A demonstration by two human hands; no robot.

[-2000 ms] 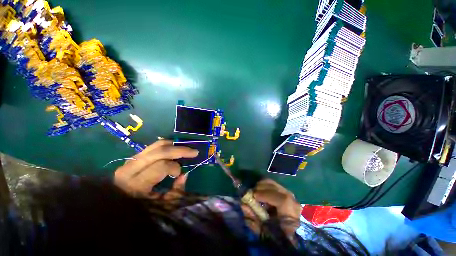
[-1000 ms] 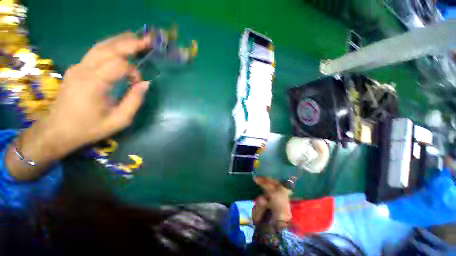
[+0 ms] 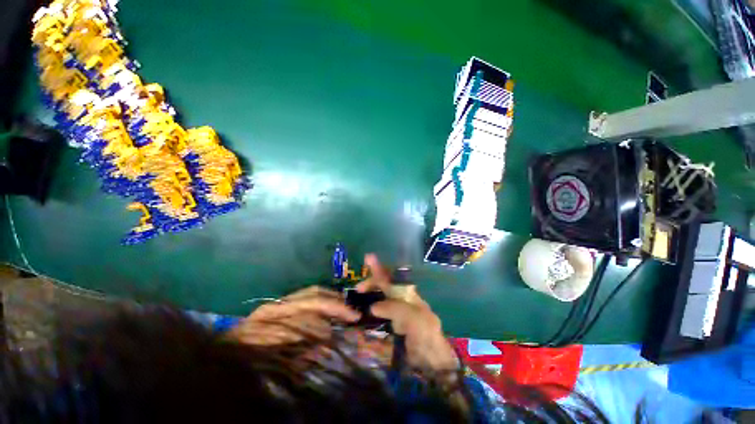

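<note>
A dark LCD module (image 3: pixel 364 305) lies between my hands near the bench's front edge, blurred. My left hand (image 3: pixel 294 316) pinches its left side; a thin solder wire (image 3: pixel 263 300) sticks out above this hand. My right hand (image 3: pixel 416 325) grips its right side, with a tan piece, likely the soldering iron's handle (image 3: pixel 405 293), against the fingers. The iron's tip cannot be made out. A blue circuit board (image 3: pixel 339 260) with a yellow flex cable (image 3: pixel 356 273) is just above the module; whether they touch is unclear. Dark hair hides the lower parts of both hands.
A heap of boards with flex cables (image 3: pixel 124 132) is at left. A leaning stack of LCD modules (image 3: pixel 473 157) stands right of centre. Further right are a white cup (image 3: pixel 542 267), a black fan (image 3: pixel 579 199), a pale bar (image 3: pixel 679 113) and a black tray (image 3: pixel 667 331). A red stool (image 3: pixel 538 370) is below.
My left hand has come down from the upper left, where it held a blurred board piece, to beside my right hand. My right hand has left the stack's near end and meets it. The camera view has shifted.
</note>
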